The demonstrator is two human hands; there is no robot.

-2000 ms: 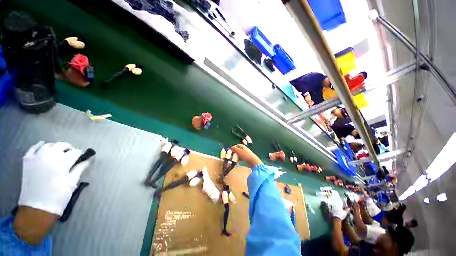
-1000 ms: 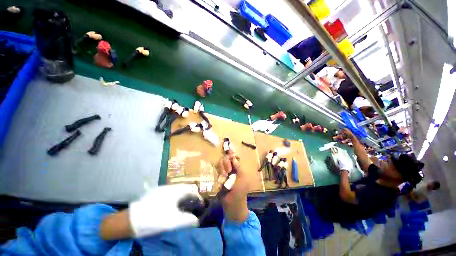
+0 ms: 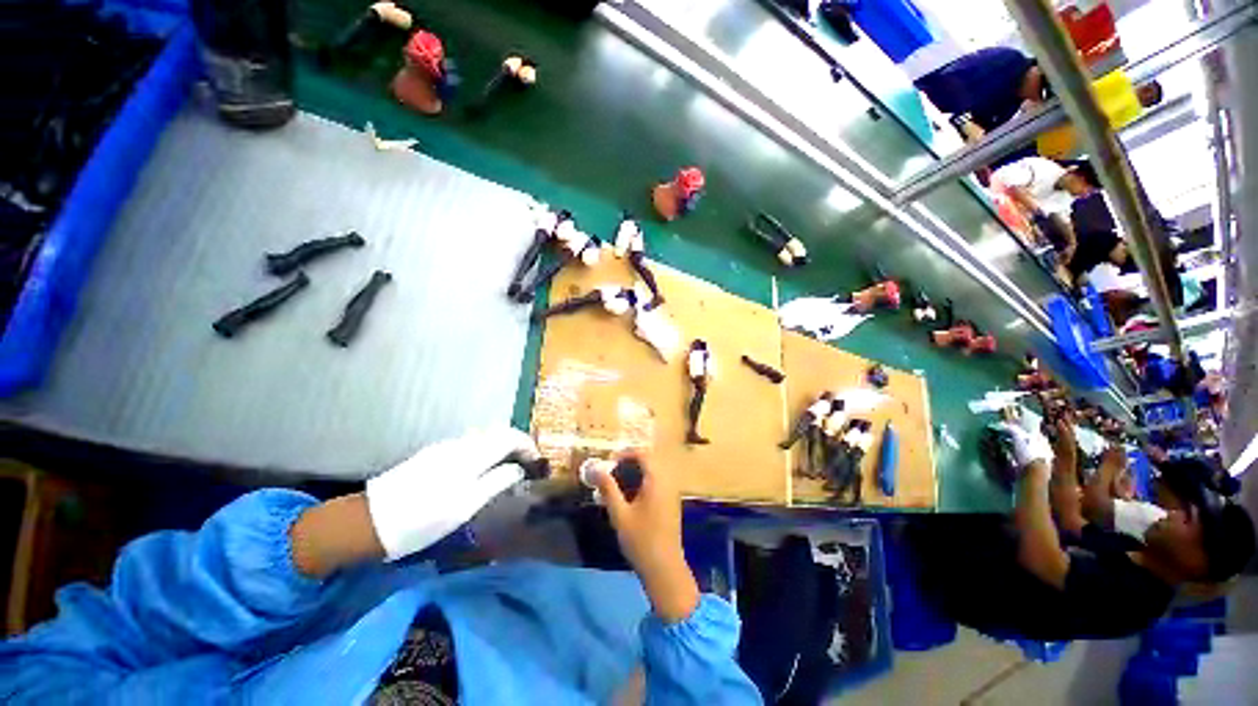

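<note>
My left hand (image 3: 448, 492), in a white glove, is closed on a black limb (image 3: 534, 469) at the near edge of the cardboard; only its dark end shows. My bare right hand (image 3: 646, 517) is just right of it and holds a small dark piece (image 3: 628, 477) between the fingers. A whitish round disc (image 3: 595, 473) shows at my right fingertips; whether I hold it is unclear. The two hands are a little apart. Three loose black limbs (image 3: 362, 309) lie on the grey mat (image 3: 166, 366). An assembled limb (image 3: 698, 393) with a pale end lies on the cardboard (image 3: 738, 469).
A blue bin (image 3: 104, 179) of black parts stands far left, by a dark jar (image 3: 248, 69). The green belt (image 3: 580, 138) carries red-topped parts (image 3: 679, 193). More limbs, white tissue (image 3: 655, 331) and a blue stick (image 3: 887, 459) lie on the cardboard. A person (image 3: 1173, 524) works at the right.
My left hand went from the mat to the cardboard's near edge. My right hand left the far limbs, was at the middle limb, and is now beside my left hand. The limb stays on the cardboard.
</note>
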